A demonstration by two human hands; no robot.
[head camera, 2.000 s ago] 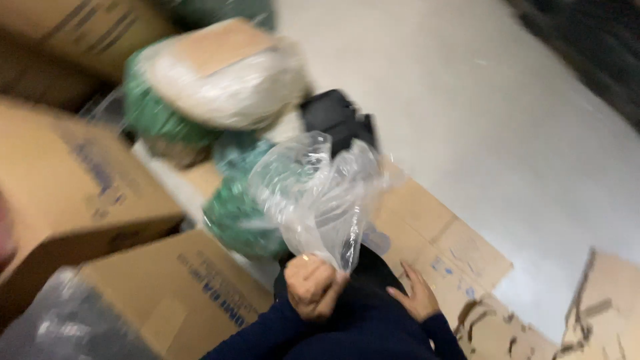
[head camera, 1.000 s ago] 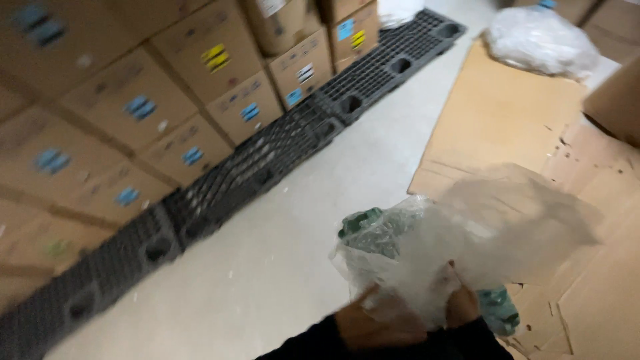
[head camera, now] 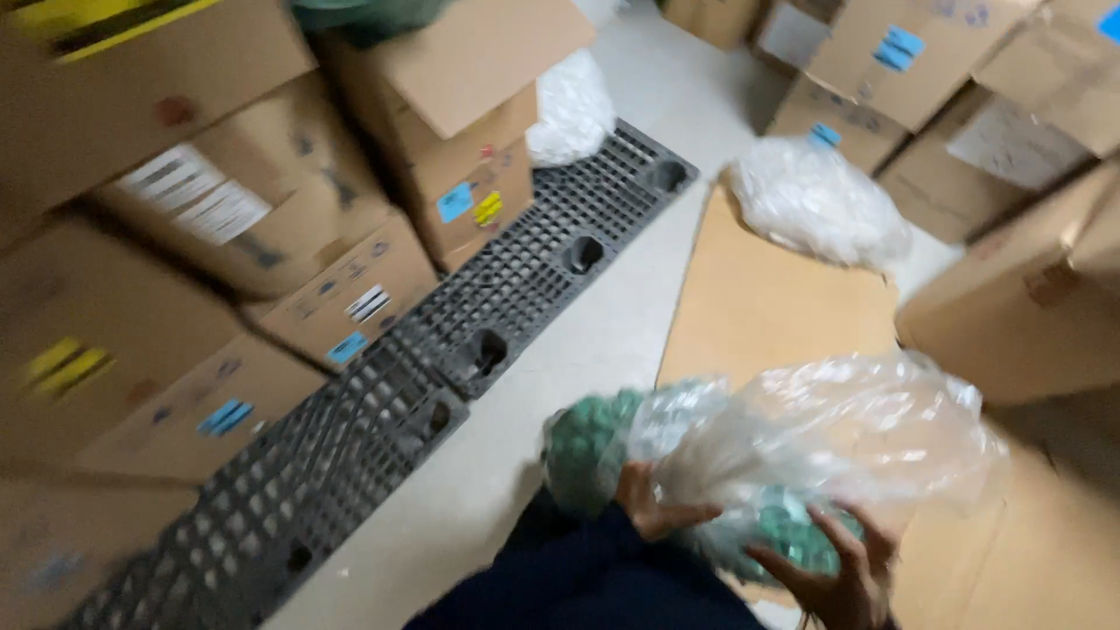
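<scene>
A clear plastic bag (head camera: 840, 429) spreads out above my hands, its gathered part by my left hand (head camera: 661, 507). The thumb and fingers of my left hand close on this film. My right hand (head camera: 836, 560) has its fingers spread at a second part of the plastic, near green contents (head camera: 796, 529) that show through clear film; whether it grips anything is not plain. Another green bundle in clear plastic (head camera: 591, 446) lies just left of my left hand, above my dark sleeve. Blur hides finer detail.
Black plastic pallets (head camera: 525, 262) run diagonally at left, bearing stacked cardboard boxes (head camera: 289, 350). A flattened cardboard sheet (head camera: 779, 306) lies on the floor, with a filled white plastic bag (head camera: 814, 201) at its far end. More boxes (head camera: 910, 61) stand at right.
The view has swung widely. The clear bag was held up in my left hand at first; now it spreads sideways over the green contents. My right hand, earlier apart from it, is now beside it.
</scene>
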